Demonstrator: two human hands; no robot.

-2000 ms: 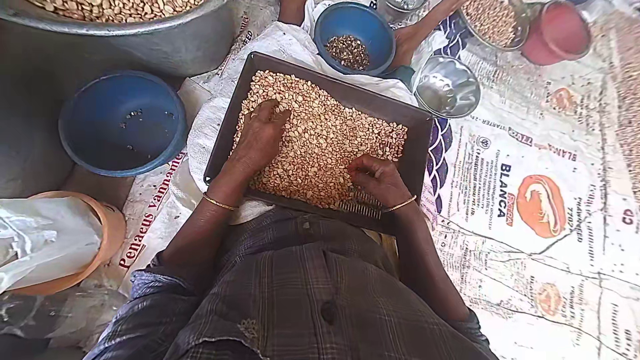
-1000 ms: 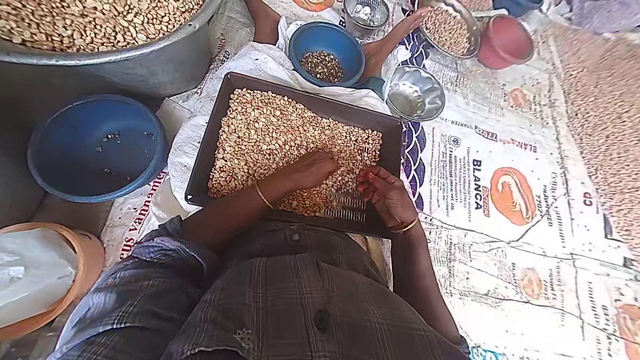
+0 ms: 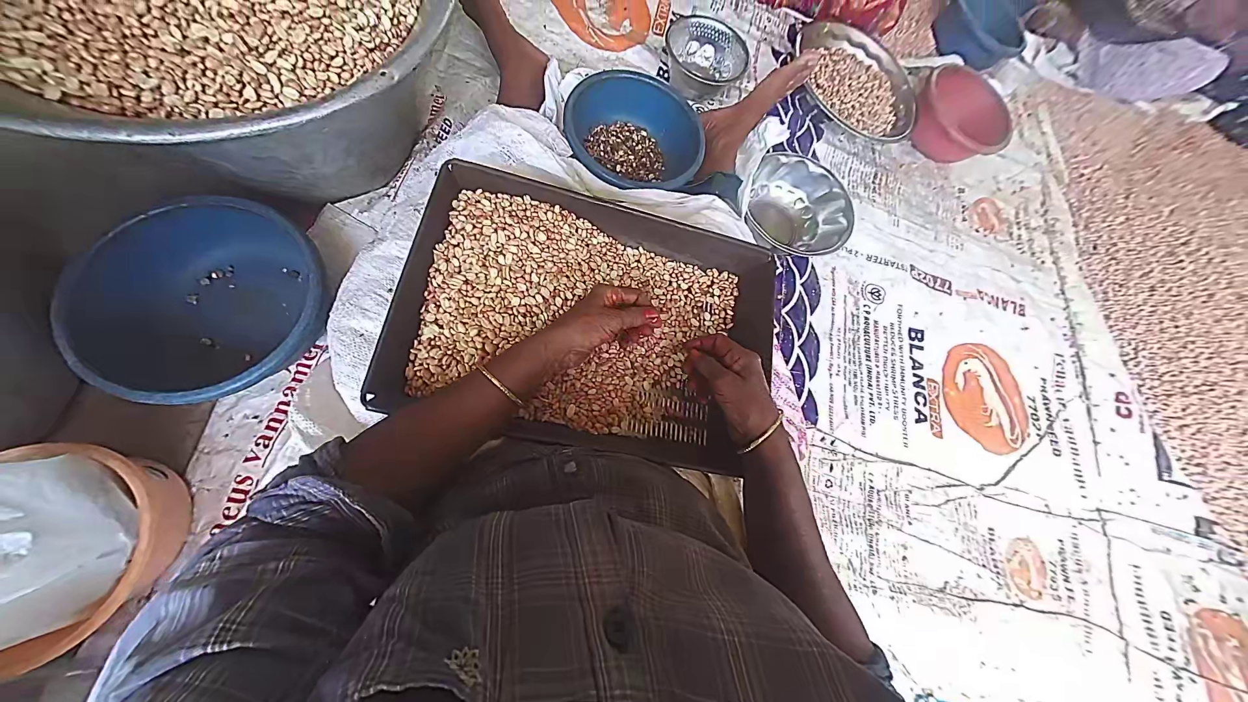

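Observation:
A dark rectangular tray (image 3: 398, 292) lies tilted before my body, covered with pale brown split beans or nuts (image 3: 517, 263). Bare slots show at its lower right. My left hand (image 3: 609, 322) is over the middle of the pile, its fingers curled and fingertips drawn together. Close to its right, my right hand (image 3: 729, 378) is above the slotted part, thumb and fingers pinched. Whether either hand has a piece between its fingertips cannot be made out. Each wrist wears a thin bangle.
A large metal vat (image 3: 322, 136) of the same pieces stands upper left, above a blue basin (image 3: 185, 322) with a few dark bits. Beyond the tray are a blue bowl (image 3: 682, 107) of dark bits, a fluted metal bowl (image 3: 799, 205) and a person's bare feet (image 3: 726, 132). Printed sacks (image 3: 916, 468) cover the floor.
My left hand was over the upper left of the pile two seconds ago; it has come right, near my right hand. More tray slots show at the lower right than at first.

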